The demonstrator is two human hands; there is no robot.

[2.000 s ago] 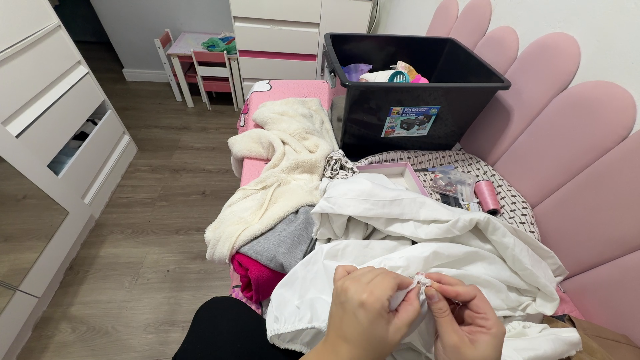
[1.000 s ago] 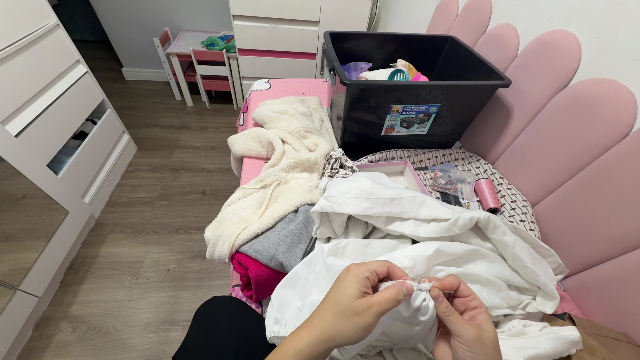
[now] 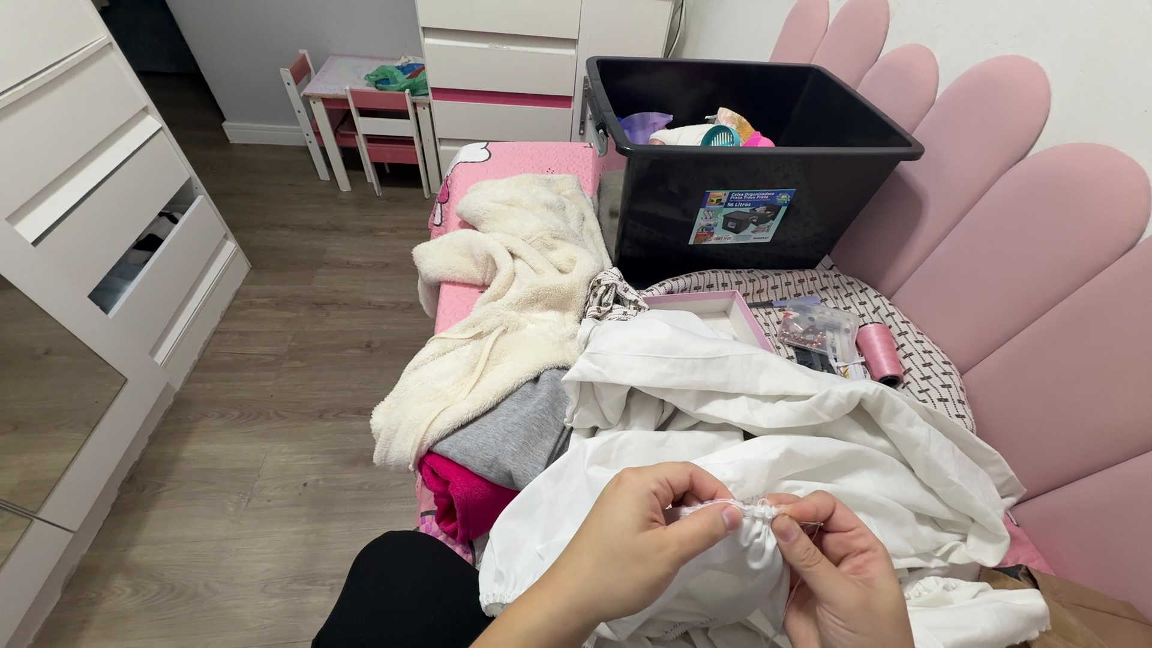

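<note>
White fabric point(image 3: 702, 450) with a gathered edge lies bunched over the bed in front of me. My left hand point(image 3: 661, 531) pinches that gathered edge between thumb and fingers. Close to its right, my right hand point(image 3: 832, 558) pinches the same edge, and a thin thread shows by its fingers. No needle can be made out. A spool of pink thread point(image 3: 879, 353) lies beyond the fabric, beside a clear plastic case point(image 3: 817, 329) with small items in it. An open pink-edged box point(image 3: 751, 319) is partly covered by the fabric.
A black plastic bin point(image 3: 765, 193) with mixed items stands at the back, near the pink padded headboard point(image 3: 981, 243). Left of it lie a cream fleece garment point(image 3: 522, 270), grey cloth point(image 3: 513, 432) and magenta cloth point(image 3: 463, 495). A white dresser point(image 3: 99, 180) stands at the left, one drawer partly open.
Both hands keep hold of the gathered edge while their fingers shift. My left thumb and fingers now pinch with the fingers more curled than a second ago.
</note>
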